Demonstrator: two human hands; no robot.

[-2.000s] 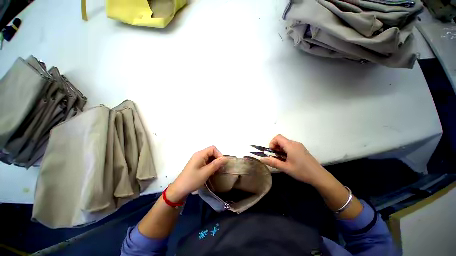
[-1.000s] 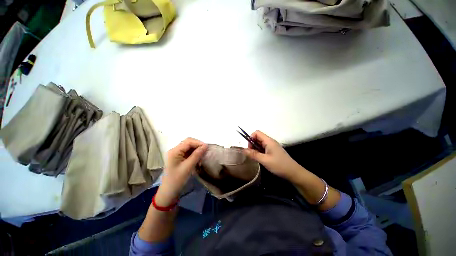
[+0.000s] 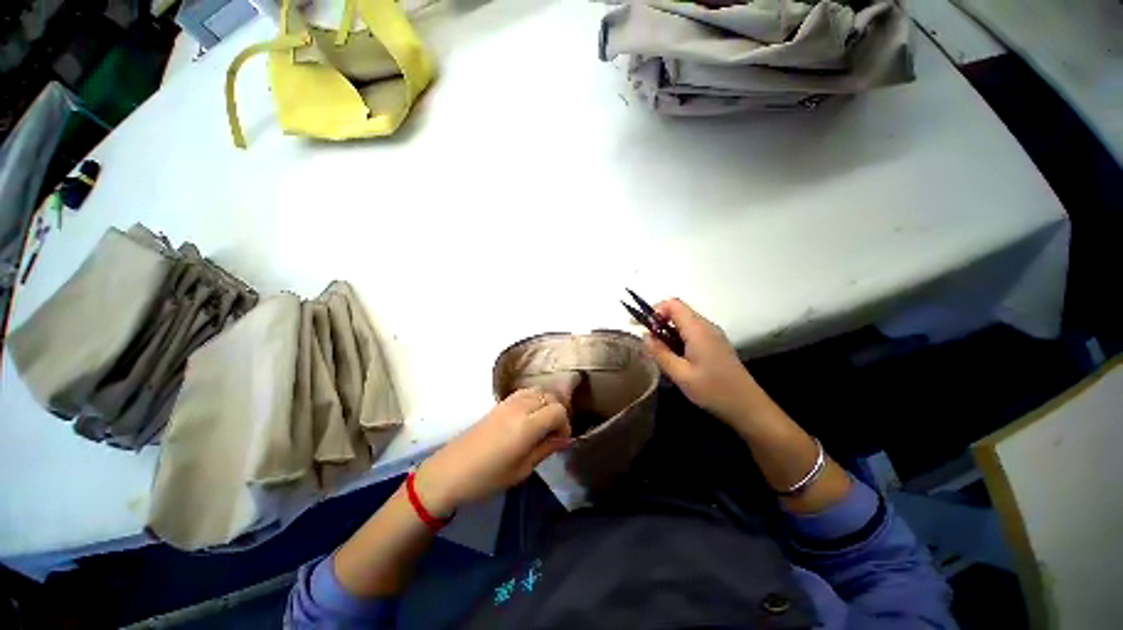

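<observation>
A beige bag lining [image 3: 622,449] stands open over the dark apron at the table's near edge, its round mouth facing up. My left hand [image 3: 523,433] pinches the lining's near left rim, fingers at the mouth. My right hand [image 3: 692,353] holds dark thread snips [image 3: 653,322], their two pointed blades apart and pointing up and left, above the table edge. My right fingers are at the lining's far right rim; whether they grip the cloth is hard to tell.
Two folded lining stacks lie on the left, one outer [image 3: 105,322] and one nearer [image 3: 253,412]. A looser lining pile [image 3: 764,55] is at the far right. A yellow bag [image 3: 339,92] stands at the far left of the white table [image 3: 517,222].
My left hand has moved from the lining's far left rim to its near left rim. The mouth now shows rounder. The snips remain in my right hand. The view has shifted.
</observation>
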